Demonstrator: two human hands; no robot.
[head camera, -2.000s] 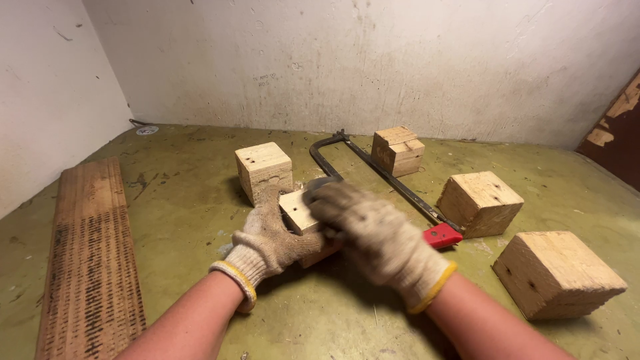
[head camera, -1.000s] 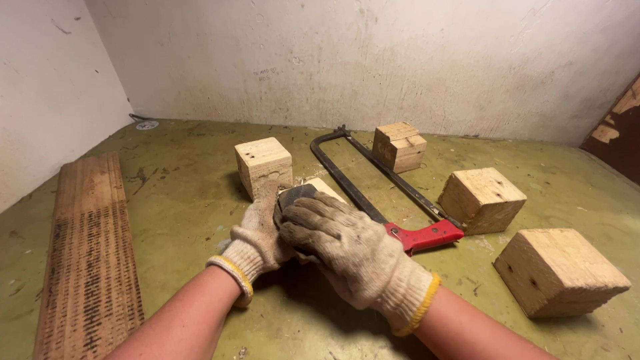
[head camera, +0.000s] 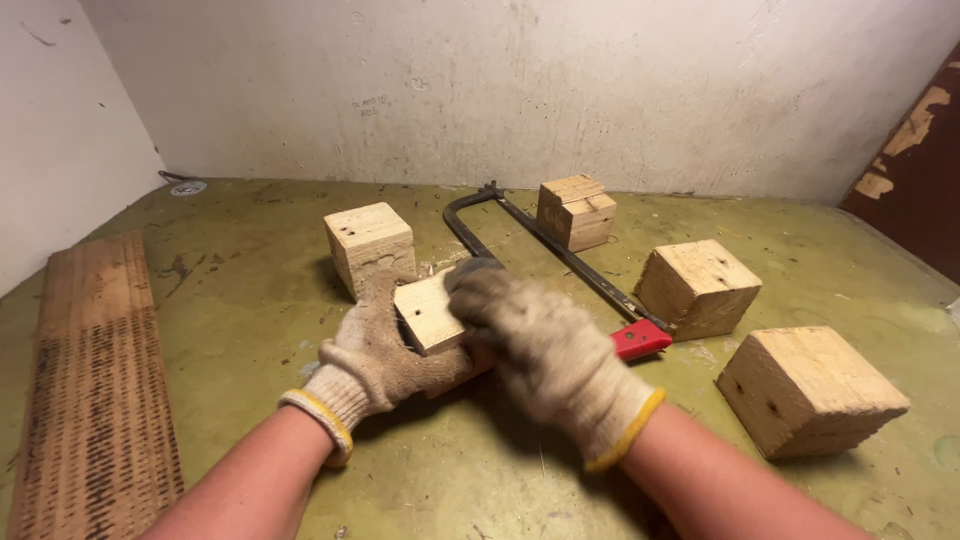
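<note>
My left hand (head camera: 394, 345), in a soiled knit work glove with a yellow-edged cuff, grips a pale wooden block (head camera: 429, 311) that has a small dark hole in its top. On the right part of that top, my gloved right hand (head camera: 532, 330), blurred by motion, holds a dark piece (head camera: 476, 268), perhaps a sanding pad; most of it is hidden under the fingers. A hacksaw with a black frame (head camera: 466, 229) and red handle (head camera: 639, 339) lies just behind and right of the hands, partly covered by them. Another wooden block (head camera: 371, 244) stands directly behind my left hand.
Three more wooden blocks stand to the right: one at the back (head camera: 576, 214), one beside the saw handle (head camera: 701, 289), one nearer (head camera: 814, 390). A rough plank (head camera: 97, 382) with dark marks lies at left. Walls (head camera: 510, 97) bound the green tabletop (head camera: 247, 450) behind and at left.
A second ago my right hand covered most of the held block and the hacksaw's red handle showed more fully. The hand has since shifted right, uncovering the block's left top. The other blocks have stayed put.
</note>
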